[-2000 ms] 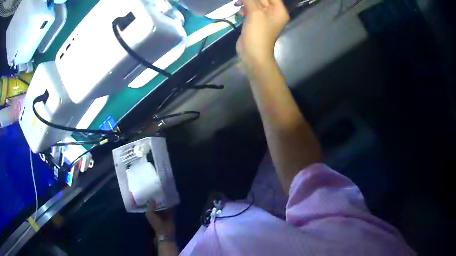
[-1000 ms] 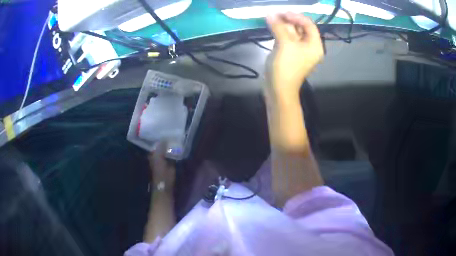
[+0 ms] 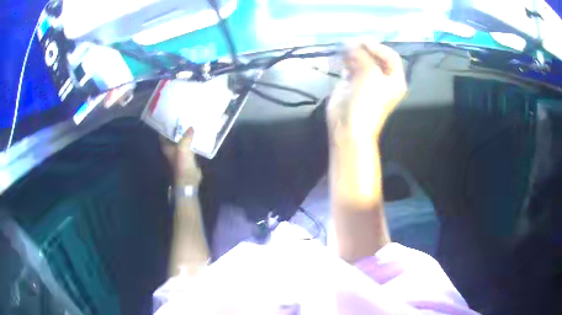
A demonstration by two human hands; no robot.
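A shallow pale open box (image 3: 196, 111) is tilted near the table's edge, left of centre, with white content and a red strip at its left side. My left hand (image 3: 182, 151) holds the box by its near edge, with the thumb on top. My right hand (image 3: 373, 77) is raised at the table edge with its fingers curled. It is blurred and overexposed, so I cannot tell whether the fingertips pinch something small.
White units on the green-topped table (image 3: 246, 44) are washed out by glare along the top. Black cables (image 3: 286, 95) hang over the table edge. White plugs (image 3: 105, 74) lie at the left end beside blue sheeting (image 3: 17, 67). A small dark clip with wire is on my shirt.
The box in my left hand has moved up to the table edge and turned. My right hand has shifted slightly right and down. The view has turned from the left-hand units, and the glare is stronger.
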